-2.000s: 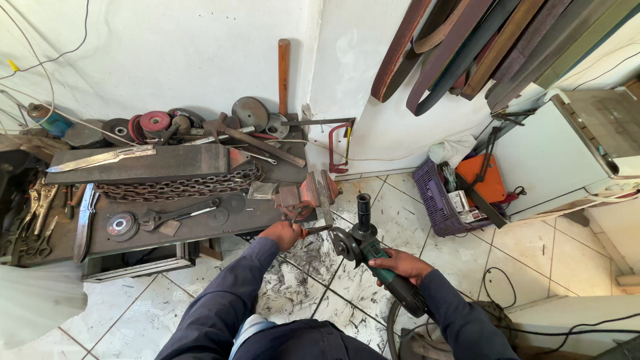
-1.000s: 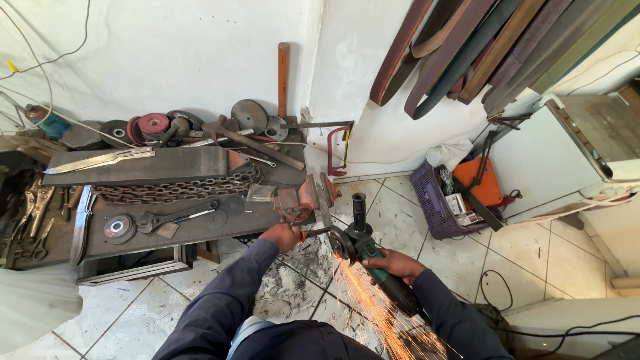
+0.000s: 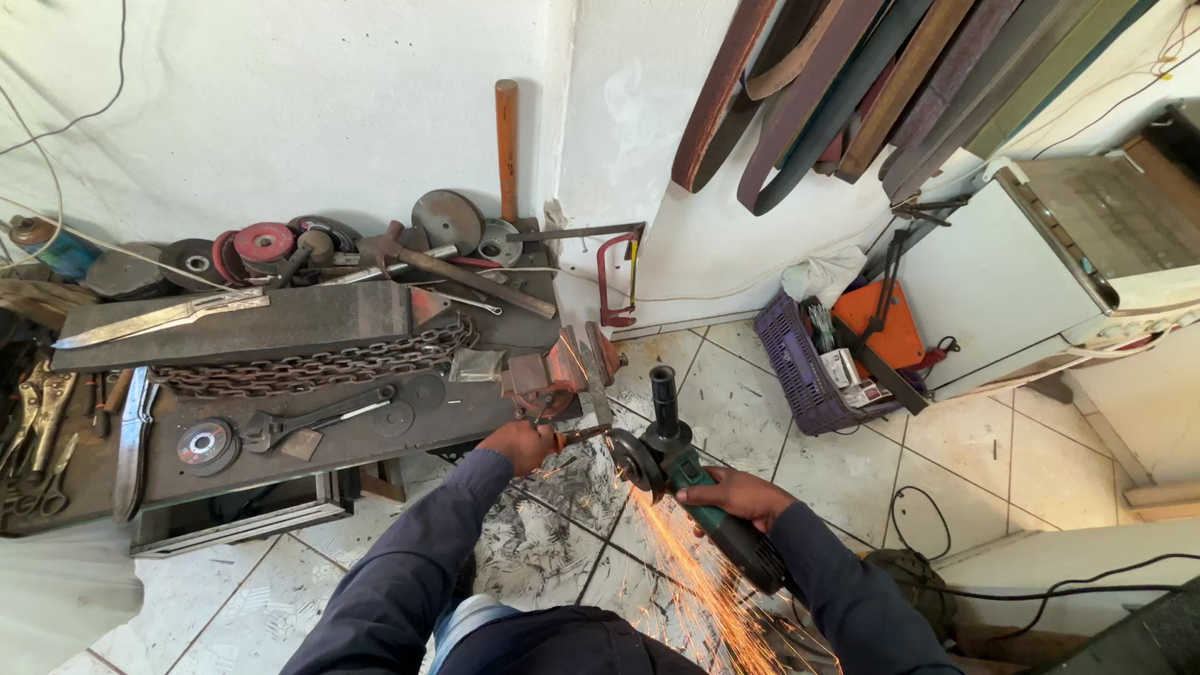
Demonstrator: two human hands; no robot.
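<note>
My right hand [image 3: 741, 497] is closed around the body of a green and black angle grinder [image 3: 710, 487], whose black side handle points up and away. The grinder's guarded disc meets a thin metal piece, and orange sparks [image 3: 689, 553] stream down toward my lap. That piece's near end is in my left hand [image 3: 521, 446], which grips what looks like pliers with orange-red handles, partly hidden by the fingers. Just beyond, a red bench vise [image 3: 553, 377] sits at the bench corner, with a flat metal bar [image 3: 596, 382] at its jaws.
On the dark workbench [image 3: 366, 450] lie a rusty chain [image 3: 328, 364], an adjustable wrench [image 3: 309, 417], a hammer [image 3: 469, 277], knife-shaped blades [image 3: 137, 441] and grinding discs [image 3: 208, 444]. A purple crate [image 3: 797, 375] stands on the tiled floor. Sanding belts [image 3: 797, 122] hang above; cables run at the lower right.
Two seconds ago no sparks showed; one second ago they were flying from the disc, and they still are. Both hands keep their holds, and the grinder has shifted only slightly.
</note>
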